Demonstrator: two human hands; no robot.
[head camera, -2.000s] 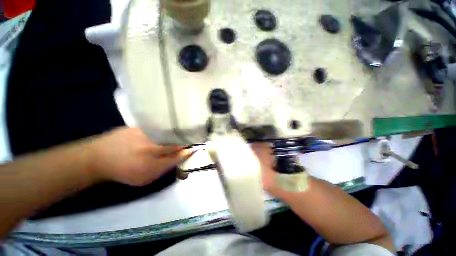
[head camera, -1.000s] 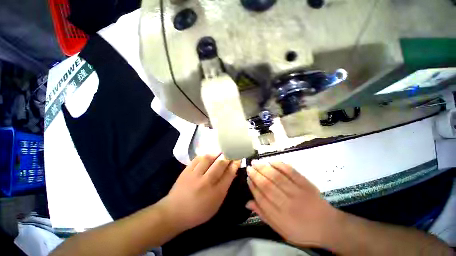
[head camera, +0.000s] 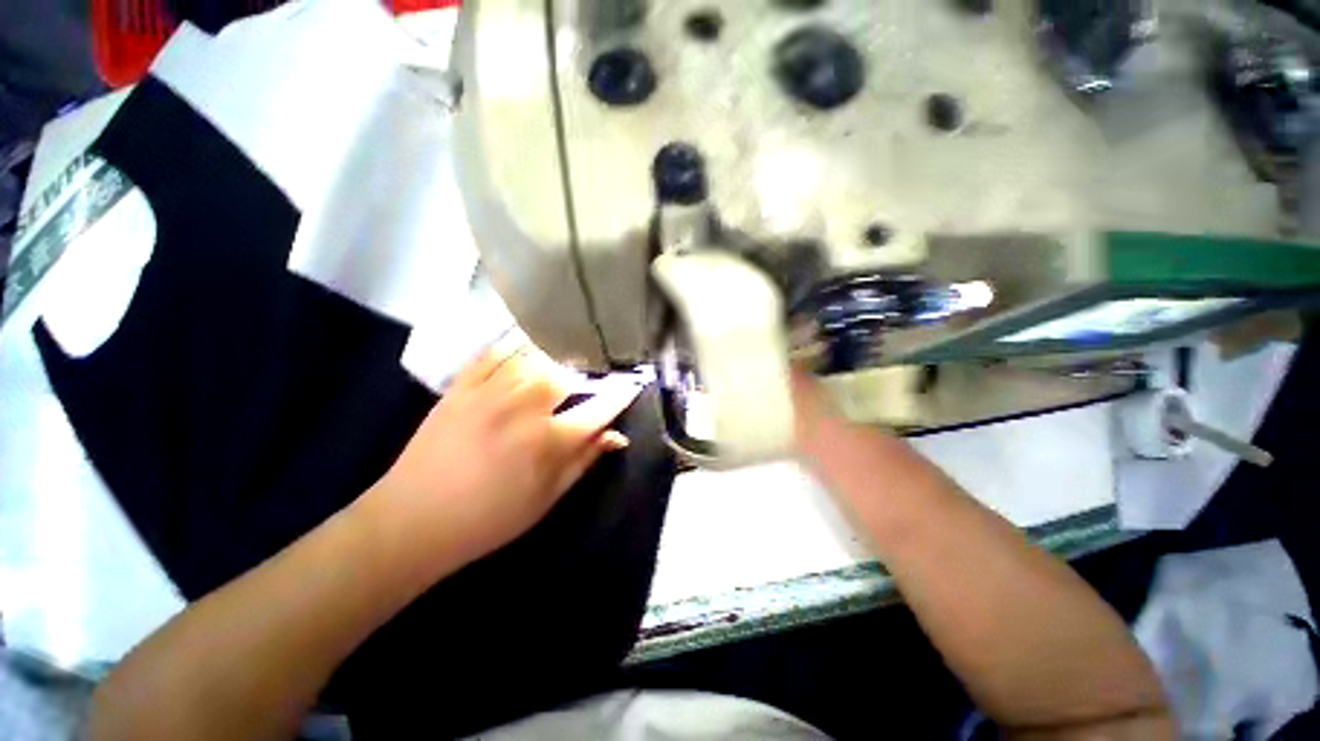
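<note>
A black fabric piece (head camera: 246, 362) lies flat on the table left of the sewing machine head (head camera: 898, 145) and runs down over the table edge. White fabric pieces (head camera: 348, 159) lie over its back edge, reaching to the machine. My left hand (head camera: 500, 442) is on the cloth just left of the needle area, its fingertips pinched at the edge where white meets black. A pale guard (head camera: 735, 355) stands in front of the needle. My right forearm reaches in behind this guard; my right hand is hidden there.
A red basket (head camera: 130, 41) is at the back left. A small white spool with a stick (head camera: 1158, 423) is at the right of the bed. White cloth (head camera: 1230, 637) hangs at the lower right. The table's green-edged front rim (head camera: 854, 582) runs below the machine.
Both hands lay side by side in front of the needle. My left hand has moved left and back; my right hand has gone behind the guard. More white fabric shows behind the black piece.
</note>
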